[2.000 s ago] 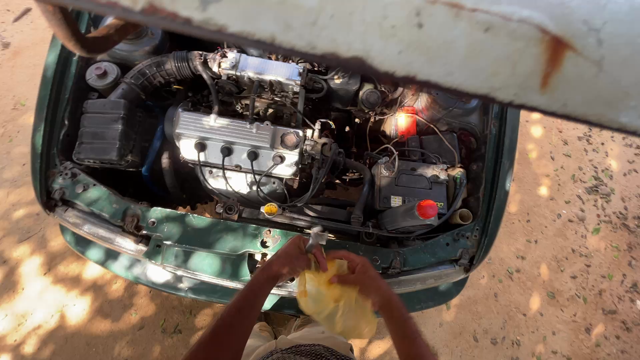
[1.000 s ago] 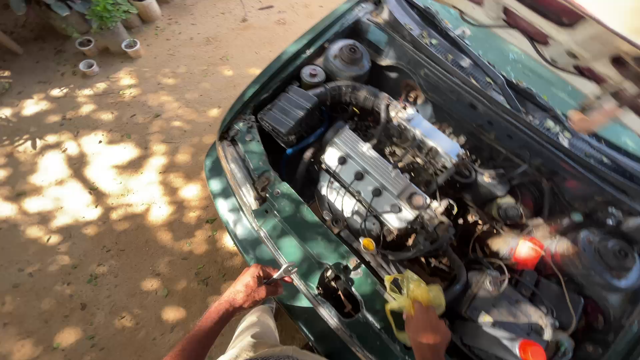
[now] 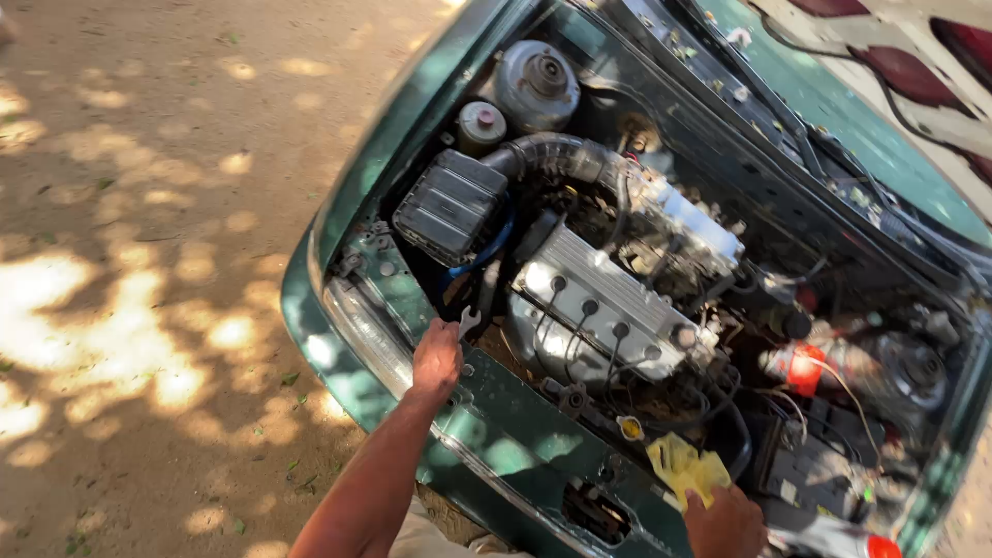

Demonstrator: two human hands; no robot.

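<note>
My left hand (image 3: pixel 438 358) is closed around a metal open-end wrench (image 3: pixel 469 319), whose jaw shows past the fingers above the car's green front panel (image 3: pixel 527 411). Farther right, my right hand (image 3: pixel 725 523) grips a crumpled yellow cloth or bag (image 3: pixel 686 465) near the yellow-marked radiator cap (image 3: pixel 630 428). Behind the panel lies the engine with its ribbed silver valve cover (image 3: pixel 593 298) and black plug leads. The wrench's other end is hidden in my left hand.
A black air filter box (image 3: pixel 451 205) sits left of the engine, a battery (image 3: pixel 810 473) to the right. Two red-orange caps or containers (image 3: pixel 804 370) show at the right. The raised hood (image 3: pixel 914 62) fills the upper right corner. Sunlit bare ground (image 3: pixel 155 310) lies left of the car.
My left hand with the wrench has moved from the front edge to over the panel near the air filter box. The yellow item remains in my right hand. The view has shifted.
</note>
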